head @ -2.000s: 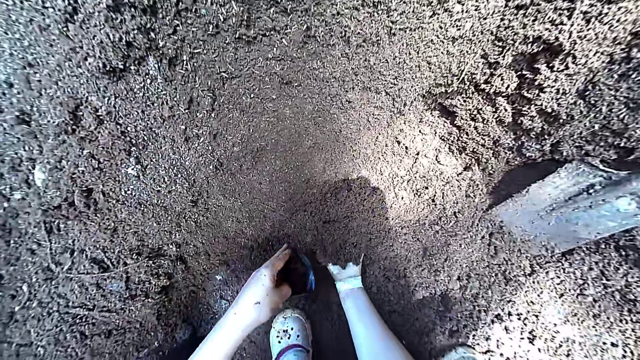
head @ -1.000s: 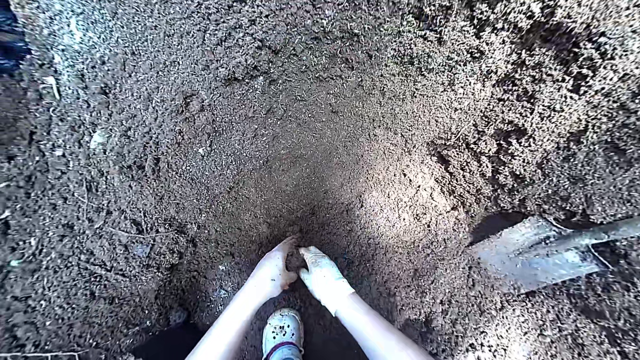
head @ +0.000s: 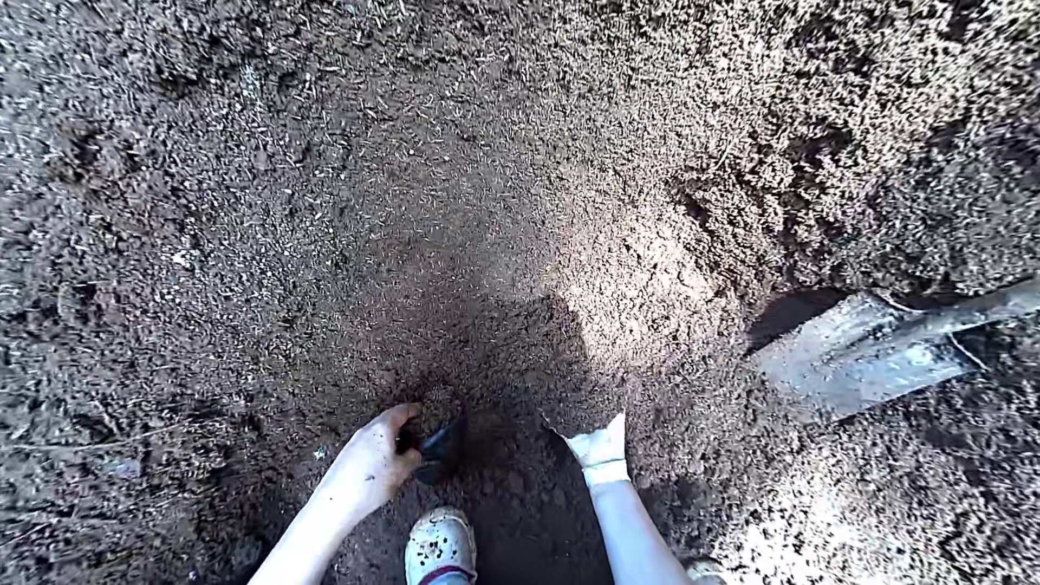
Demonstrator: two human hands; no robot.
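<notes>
My bare left hand (head: 378, 455) is at the lower middle, its fingers curled around the edge of a small black plastic bag or pot (head: 443, 451) that holds dark soil. To its right, my right hand (head: 601, 447) wears a pale, dirt-stained glove. Its fingers are hidden in or against the dark soil, so what they hold cannot be told. The two hands are apart. Loose brown soil (head: 455, 268) mixed with small husk-like bits spreads in front of both.
A soil-covered metal shovel (head: 869, 357) lies at the right, its handle toward the right edge. A pale clog (head: 441, 544) with holes stands between my arms, and part of another shoe (head: 705, 571) shows lower right. Sunlit soil mounds up at right.
My hands were close together a second ago; now they are apart, the right one farther right. The black bag or pot shows beside my left hand, as it did two seconds ago.
</notes>
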